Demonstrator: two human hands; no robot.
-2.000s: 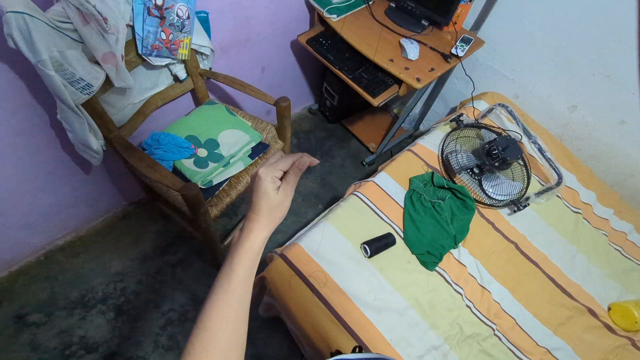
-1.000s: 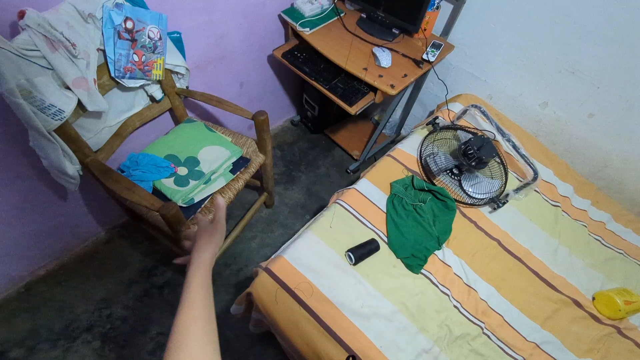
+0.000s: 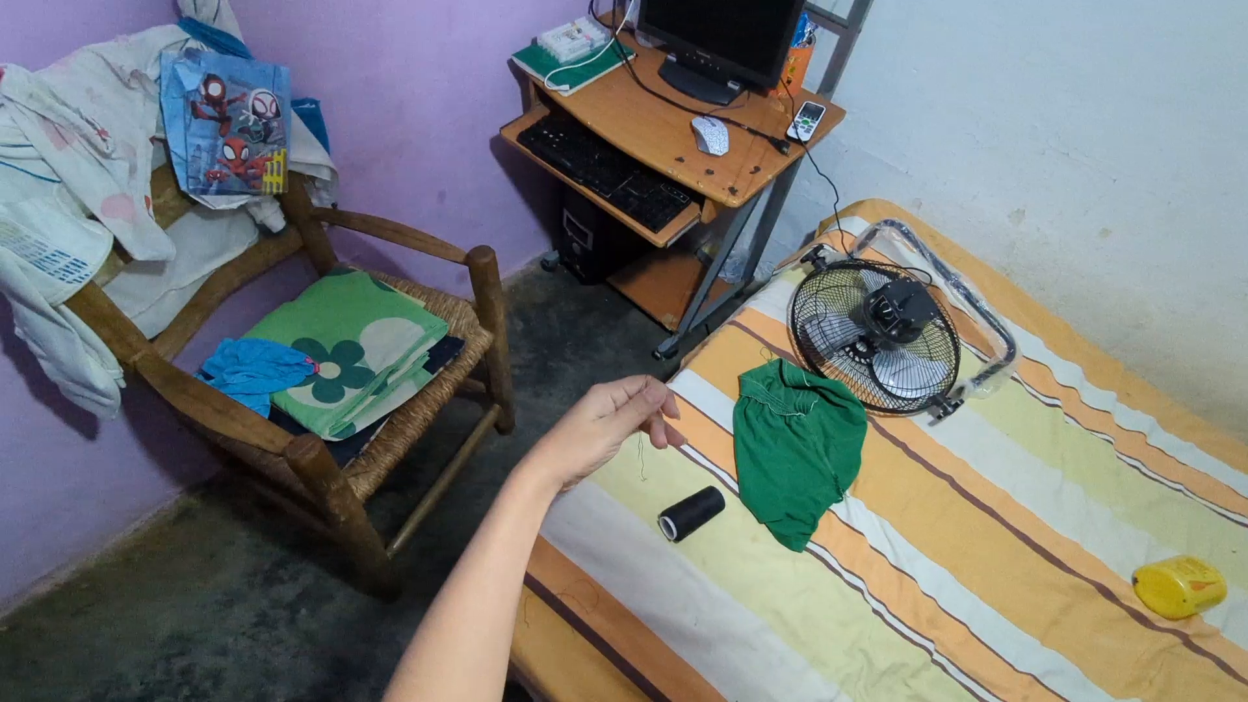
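My left hand [image 3: 624,419] reaches in from the bottom over the near edge of the bed, thumb and fingertips pinched together. A thin dark thread [image 3: 642,458] shows just below it and appears to hang from the fingers; any needle is too small to see. Right of and below the hand, a spool of black thread [image 3: 691,514] lies on its side on the striped bedsheet [image 3: 936,585]. A green cloth piece [image 3: 795,448] with pale stitching at its gathered upper edge lies beyond the spool. My right hand is out of view.
A black fan [image 3: 875,336] lies on the bed behind the green cloth. At the right sits a yellow container [image 3: 1179,587]. A wooden armchair [image 3: 419,487] holds folded green fabric [image 3: 341,351] and a blue cloth [image 3: 258,372]. Behind stands a computer desk [image 3: 741,175].
From one second ago, my left hand has moved away from beside the chair seat, right to over the bed's edge. Spool, green cloth and fan lie as before.
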